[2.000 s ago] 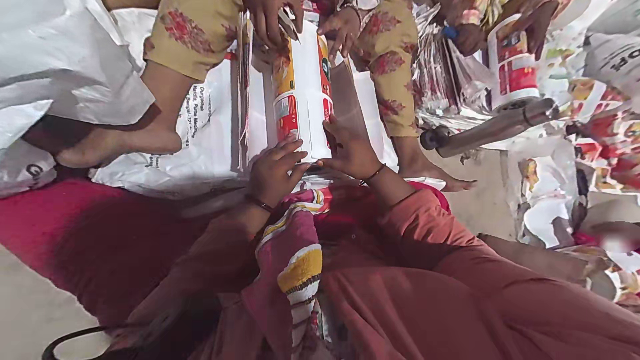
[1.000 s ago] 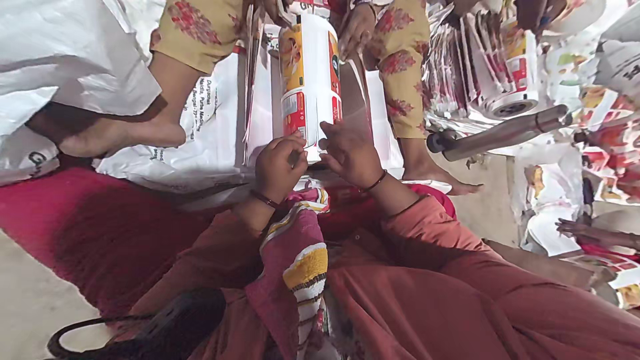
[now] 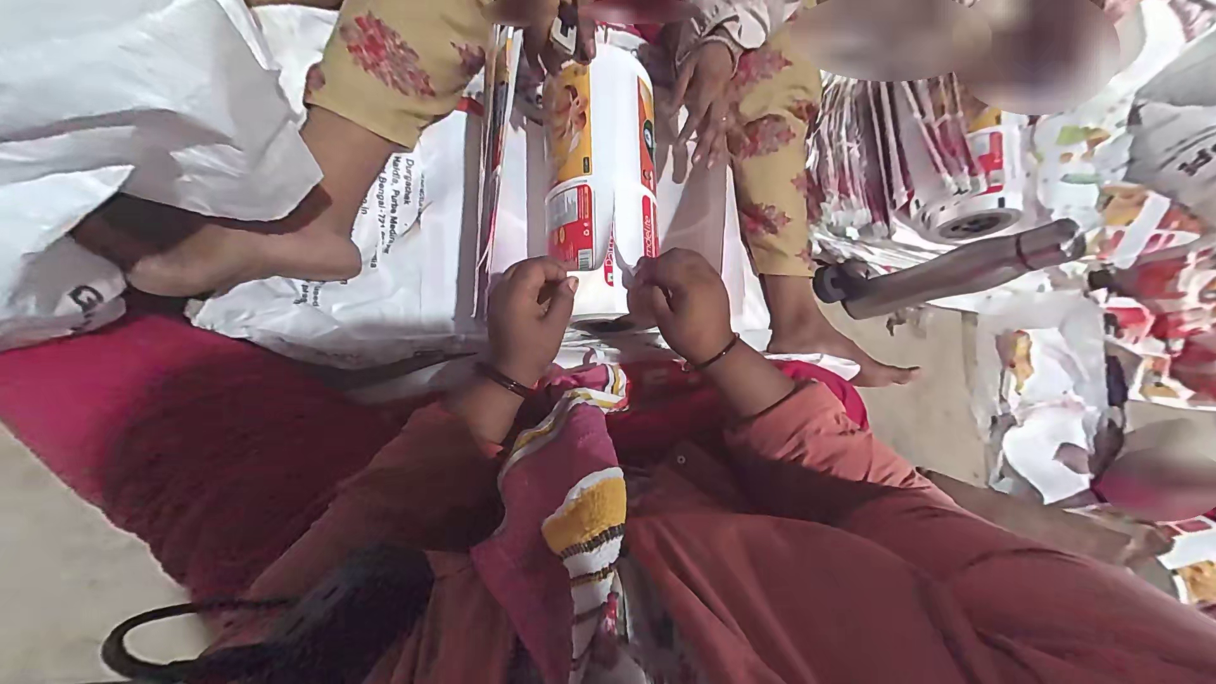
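Note:
A roll of printed plastic packaging film [image 3: 618, 142], white with red and yellow print, lies lengthwise in front of me, its open core end toward my lap. My left hand [image 3: 532, 313] is at the left of its near end, fingers curled and thumb against the forefinger. At the right of the same end is my right hand [image 3: 686, 304], curled with its fingertips at the film's edge. Whether either hand pinches the film is too unclear to tell. The hands are apart. A co-worker's hand [image 3: 706, 100] hangs beside the roll's far part; another is at its far end.
The co-worker's bare feet [image 3: 252, 252] flank white printed sacks [image 3: 418, 228]. To the right lie a grey metal cylinder [image 3: 959, 271], a second film roll [image 3: 997, 171] and stacked printed sheets [image 3: 850, 161]. A striped towel [image 3: 584, 513] lies over my lap.
Both my hands lay on the roll's near end with fingers more extended; now the fingers are curled. Since one second ago, my hands have moved a little farther apart.

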